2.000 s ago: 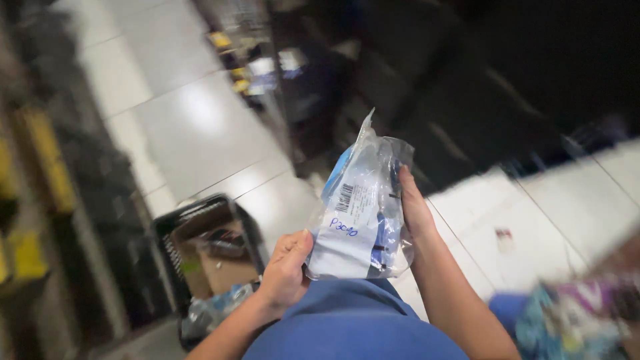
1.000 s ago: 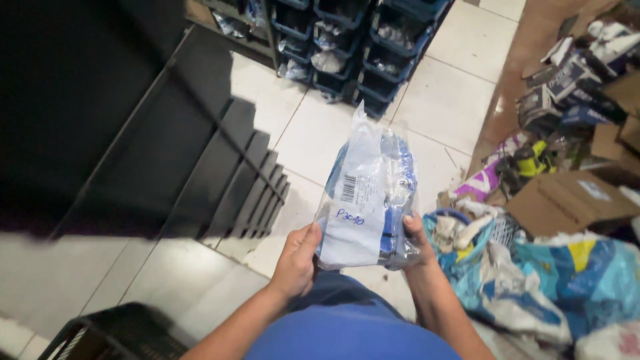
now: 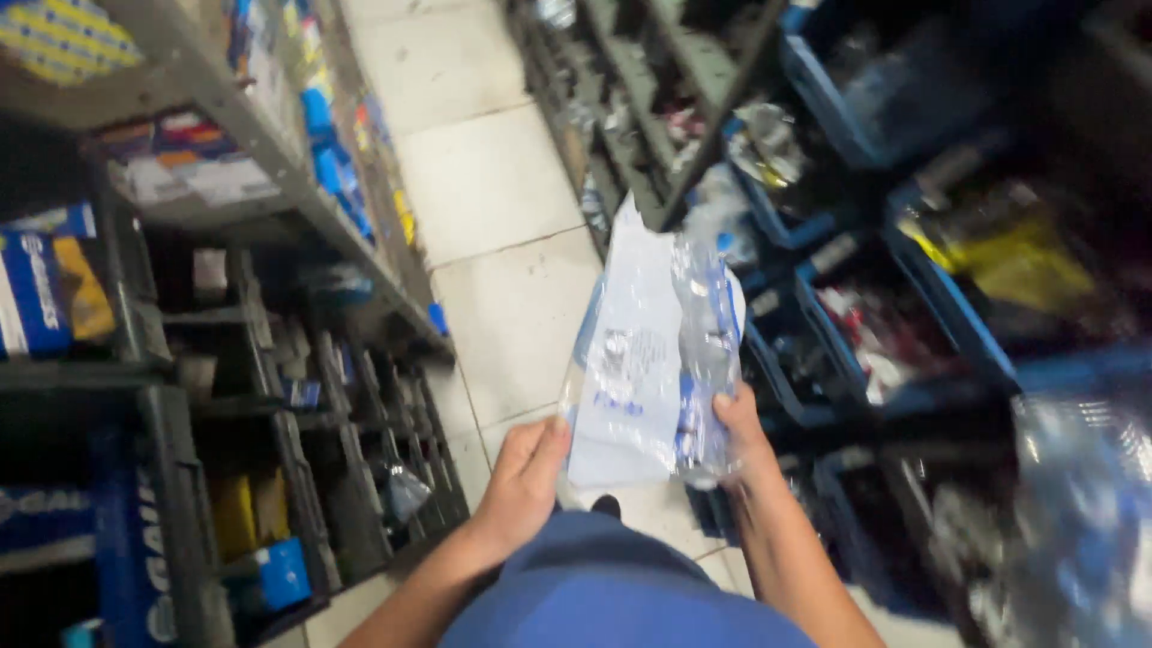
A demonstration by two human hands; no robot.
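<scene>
Both hands hold a clear plastic bag (image 3: 706,360) in front of my blue top. Inside or against it lies a white paper sheet (image 3: 634,360) with printing, a code and blue handwriting; blue items show through the plastic. My left hand (image 3: 526,477) grips the bag's lower left edge, thumb on top. My right hand (image 3: 742,427) holds its lower right side, with the thumb over the front and the other fingers hidden behind. The bag's torn-looking upper end points away from me.
On the left stands a metal shelf (image 3: 297,180) with boxes, above dark compartments (image 3: 288,423) holding packages. To the right are blue-edged bins (image 3: 954,306) with bagged parts, and a dark rack (image 3: 630,99). A tiled floor aisle (image 3: 513,270) runs between them.
The view has moved a lot, from a floor area with a crate and cartons to an aisle between shelves and bins. Both hands have kept hold of the bag throughout.
</scene>
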